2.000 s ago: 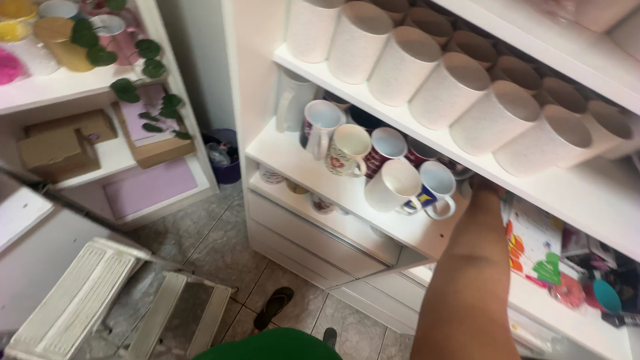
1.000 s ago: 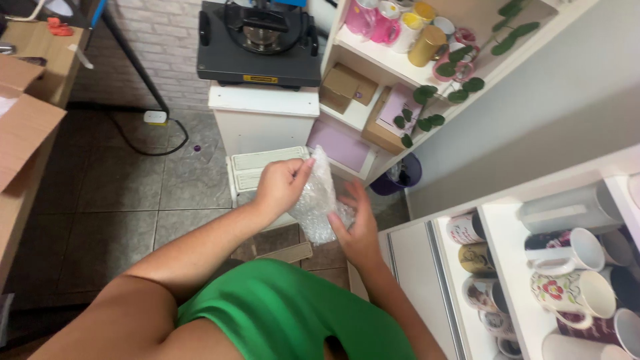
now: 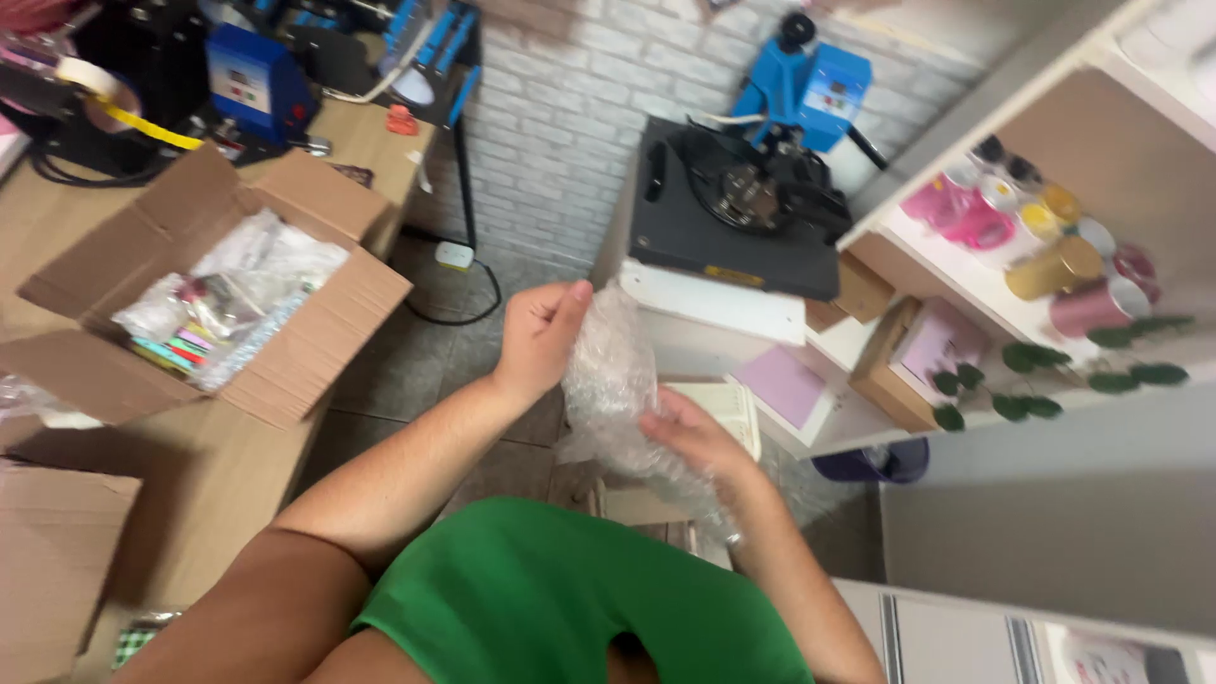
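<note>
A piece of clear bubble wrap (image 3: 613, 380) hangs between my two hands in front of my green top. My left hand (image 3: 540, 337) pinches its upper edge between thumb and fingers. Against the wrap's lower right side lies my right hand (image 3: 692, 432), fingers bent and partly behind or in the plastic. Some of the wrap trails down over the right wrist. Whether anything is inside the wrap cannot be told.
An open cardboard box (image 3: 313, 332) with wrapped items stands on a wooden table (image 3: 223, 475) at left. Ahead is a heat press (image 3: 741, 209) on a white cabinet. Shelves (image 3: 950, 275) with mugs stand at right, a step stool (image 3: 731, 408) below.
Two seconds ago an arm reached into the mug shelf; one second ago both hands held the bubble wrap. The wrap now hangs longer and looser. The view has swung left toward the table.
</note>
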